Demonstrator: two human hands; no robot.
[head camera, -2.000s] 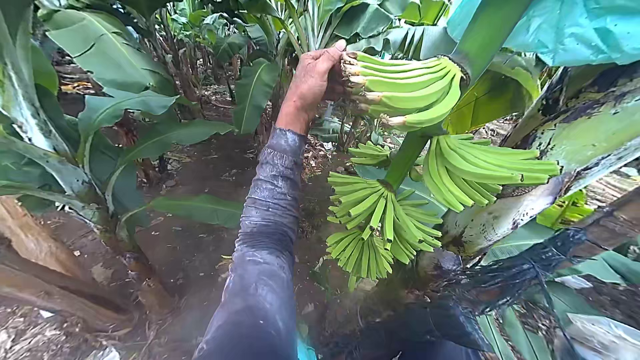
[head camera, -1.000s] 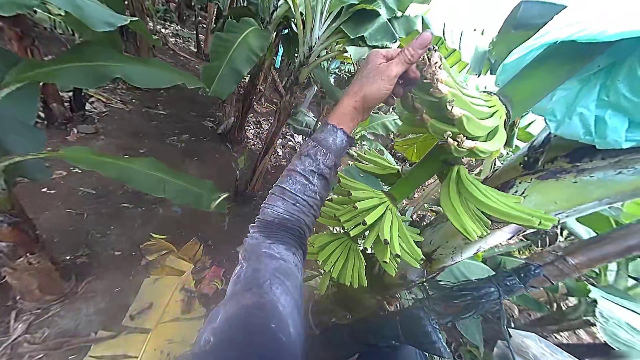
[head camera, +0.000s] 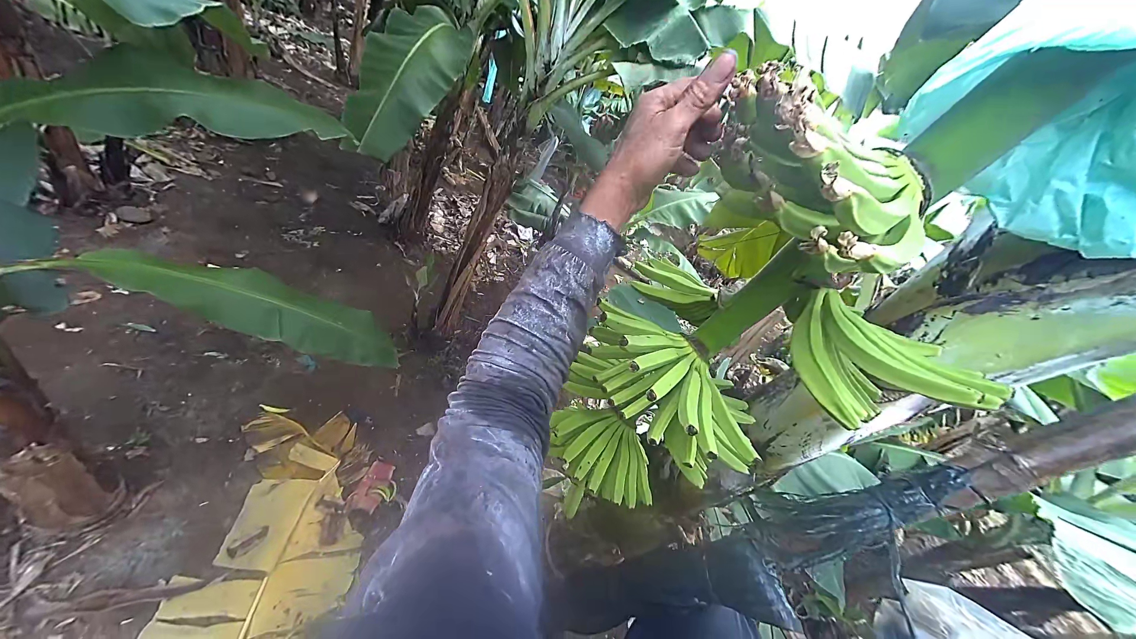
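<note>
My left hand (head camera: 670, 133), in a grimy grey-purple sleeve, reaches up to the left side of the upper hand of green bananas (head camera: 865, 200). Its thumb points up and its fingers curl beside the withered, brown flower tips (head camera: 794, 111); whether they grip any is unclear. These bananas grow from a thick green bunch stalk (head camera: 754, 297). Lower on the stalk hang more hands of slim green bananas, some at the left (head camera: 661, 377) and one at the right (head camera: 874, 355). My right hand is out of view.
A turquoise plastic bag (head camera: 1056, 169) hangs at the upper right. Behind the bunch slants a banana trunk (head camera: 1003, 337), with a brown pole (head camera: 1047, 453) below it. A broad leaf (head camera: 248, 302) juts in from the left. A yellow fallen leaf (head camera: 275, 550) lies on the soil.
The view has shifted, bringing the yellow fallen leaf into sight. My left hand stays by the upper bananas' tips. Those bananas now show more of their withered ends than two seconds ago.
</note>
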